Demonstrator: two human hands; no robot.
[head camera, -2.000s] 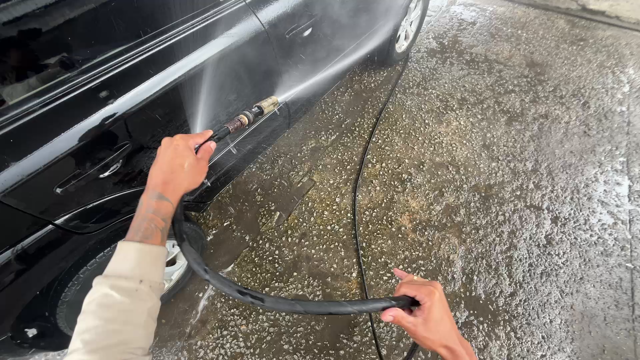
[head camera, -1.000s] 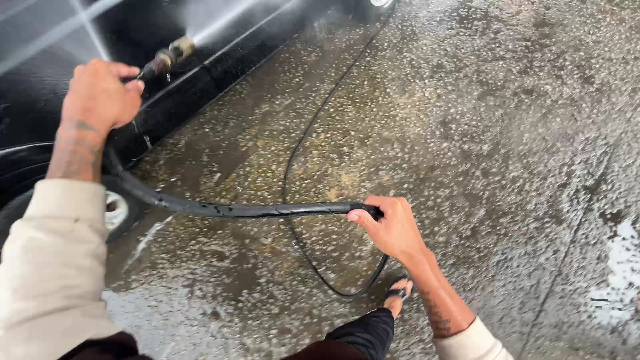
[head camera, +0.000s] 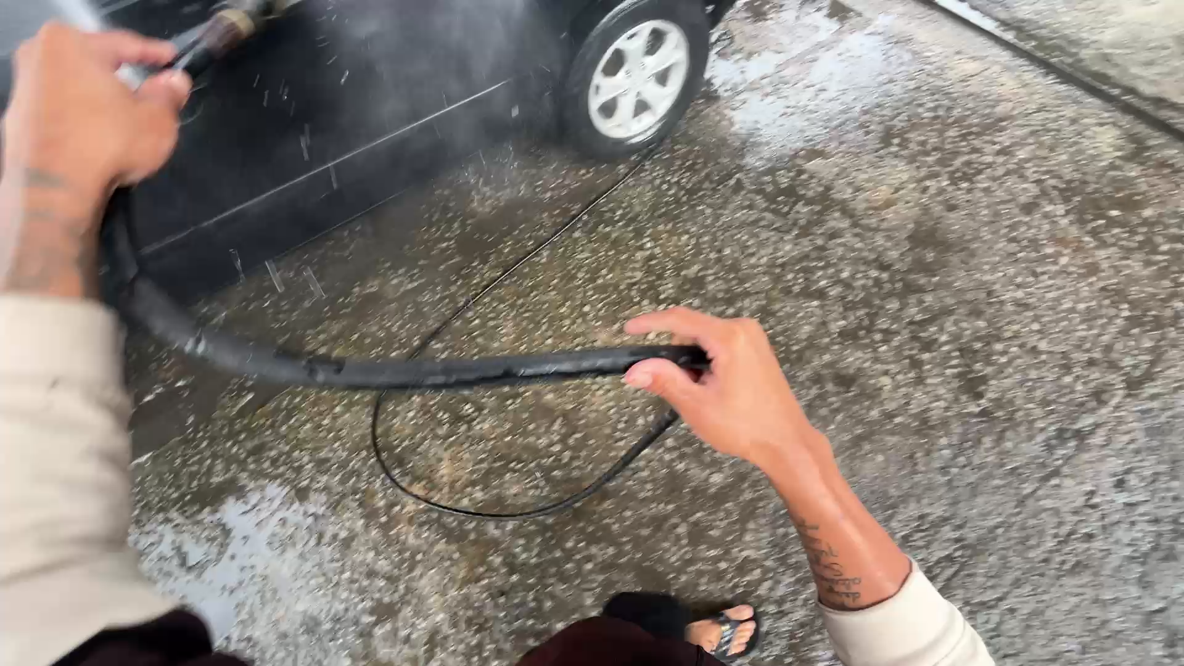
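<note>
At the upper left, my left hand (head camera: 92, 111) is closed around the rear of a spray gun with a brass-coloured nozzle fitting (head camera: 227, 28), partly cut off by the frame's top edge. Water spray mists in front of a black car's side (head camera: 370, 102). A thick black hose sleeve (head camera: 444, 372) curves down from the left hand and runs right across the middle. Its right end sits between the thumb and fingers of my right hand (head camera: 740, 388). From there a thinner black hose (head camera: 518, 513) loops over the ground.
The car's wheel (head camera: 638, 79) with a silver rim stands at top centre, and the thin hose reaches the ground beside it. Wet pebbled concrete (head camera: 971, 324) carries patches of foam or water. My sandalled foot (head camera: 726, 634) is at the bottom. A dark groove crosses the upper right.
The view has shifted toward the car's wheel, which now shows whole. My left hand still holds the spray gun, and my right hand still holds the sleeve's end.
</note>
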